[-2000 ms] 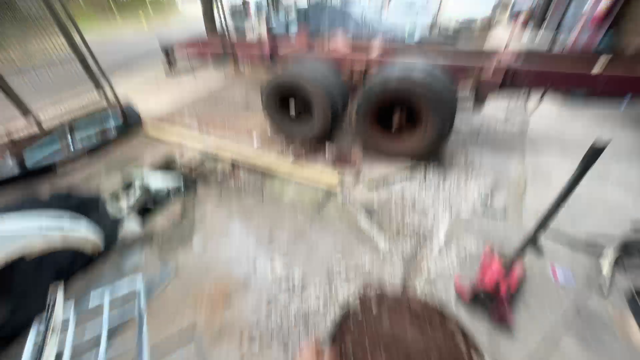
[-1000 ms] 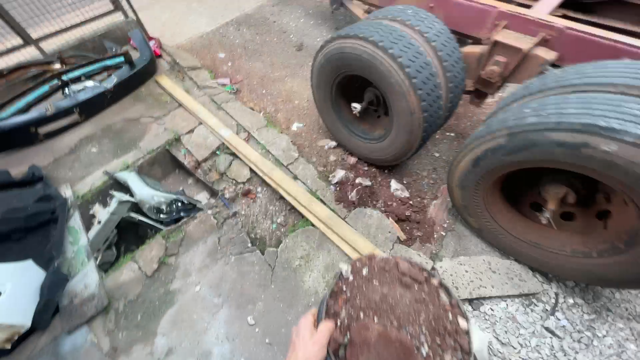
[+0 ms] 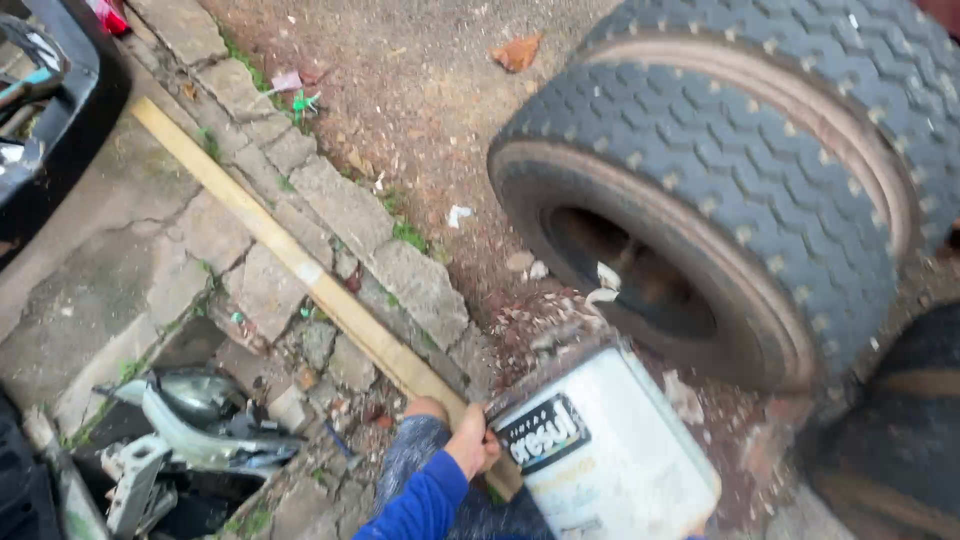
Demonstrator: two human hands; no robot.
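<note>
A white bucket [image 3: 622, 450] with a dark printed label is tipped forward beside the truck's dual wheels, its rim toward the ground. My left hand [image 3: 474, 442], in a blue sleeve, grips the bucket's rim at its left side. Of my right hand [image 3: 696, 534] only a sliver shows at the bucket's lower right; its grip is hidden. Reddish rubble [image 3: 536, 319] lies on the ground just past the rim, near the wheel. A long wooden beam [image 3: 300, 262] runs diagonally on the ground, passing under my left forearm and hand.
Large dual truck tires [image 3: 697, 195] stand close on the right, another dark tire [image 3: 892, 435] at the lower right. At the lower left, a pit with a broken concrete edge holds car lamp parts [image 3: 195, 435]. A black car bumper [image 3: 67, 112] lies at the upper left. Cracked paving borders the beam.
The bucket was upright, showing its reddish rubble; now it is tipped and its outside shows. My left hand stays on its rim. The view has moved closer to the wheels.
</note>
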